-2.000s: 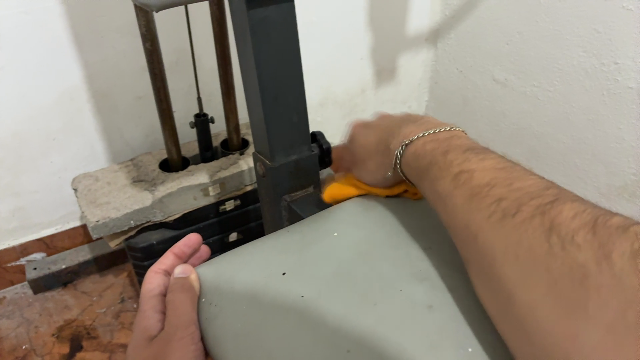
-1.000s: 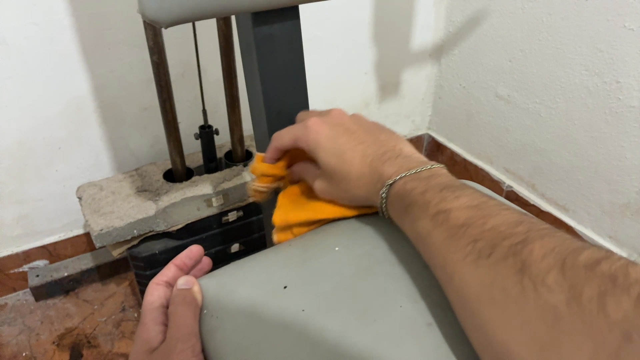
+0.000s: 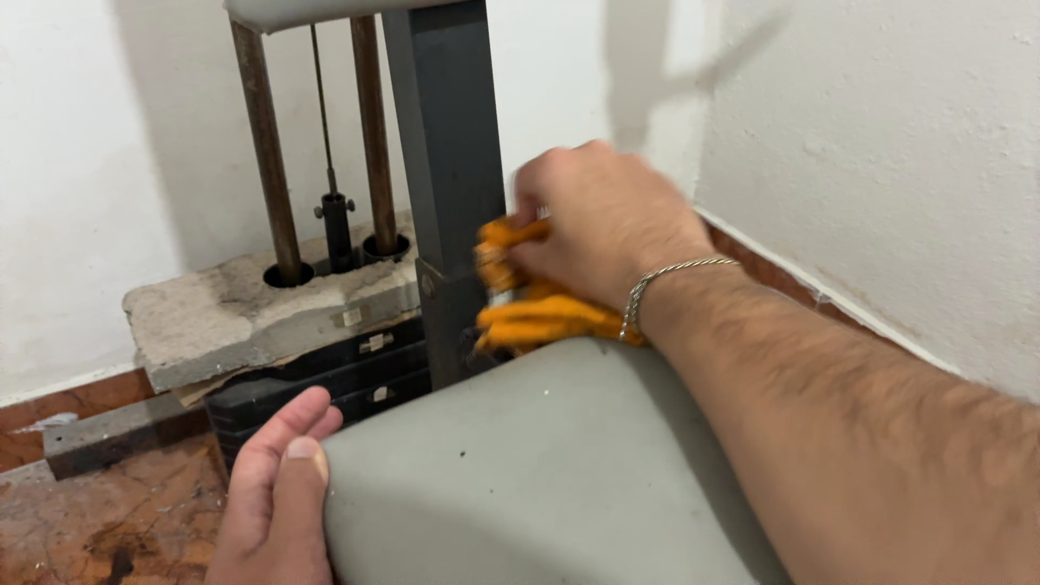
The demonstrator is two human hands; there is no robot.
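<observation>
My right hand (image 3: pixel 605 215), blurred and with a twisted metal bracelet at the wrist, grips an orange cloth (image 3: pixel 548 317) just right of the dark metal post (image 3: pixel 455 146) of a weight machine. The cloth hangs bunched over the far edge of a grey padded seat (image 3: pixel 520 471). At the seat's left corner is my left hand (image 3: pixel 284 496), its thumb on the edge and its fingers along the side; whether it grips the pad cannot be told.
Behind the post, a rough concrete block (image 3: pixel 268 317) lies on black weight plates (image 3: pixel 325 390), with two rusty guide rods (image 3: pixel 272 162) and a cable above. Another grey pad (image 3: pixel 341 10) crosses the top. White walls meet at the right; a metal beam (image 3: pixel 122 435) lies on the floor.
My right hand, low behind the seat's far edge two seconds ago, rose in front of the post and is now at its right side, cloth still held. My left hand has stayed at the seat corner.
</observation>
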